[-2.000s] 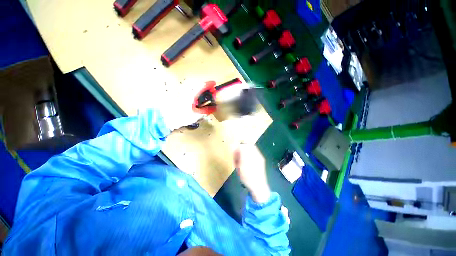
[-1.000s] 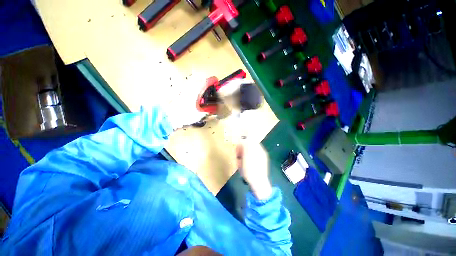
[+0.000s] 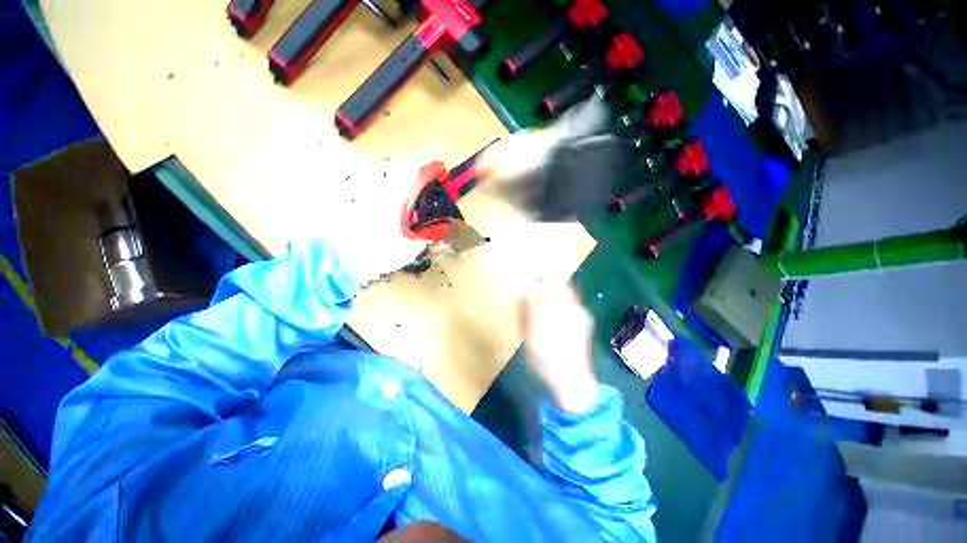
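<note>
My left hand (image 3: 426, 199), in a glove with red-orange fingers and a washed-out pale cuff, holds a tool body (image 3: 463, 177) with a black and red grip on the tan board (image 3: 212, 117). My right hand (image 3: 560, 331), bare and blurred, is closed around the thin handle of a mallet, which is mostly lost in glare. The mallet head (image 3: 573, 159), pale on one side and dark on the other, is strongly blurred above and right of the tool body. Small dark parts (image 3: 417, 264) lie below my left hand.
Rowed red-and-black tool units (image 3: 392, 80) lie at the top of the board, and several more (image 3: 687, 217) stand on the green bench at right. A white and dark item (image 3: 643, 345), a blue cloth (image 3: 689, 401) and a grey-green box (image 3: 739, 295) are at the bench end. A cardboard box (image 3: 66, 228) holds silver cylinders (image 3: 125, 267).
The mallet head has moved up and right, away from the tool body, and my right hand has shifted slightly right. My left hand keeps its hold. The view has shifted a little.
</note>
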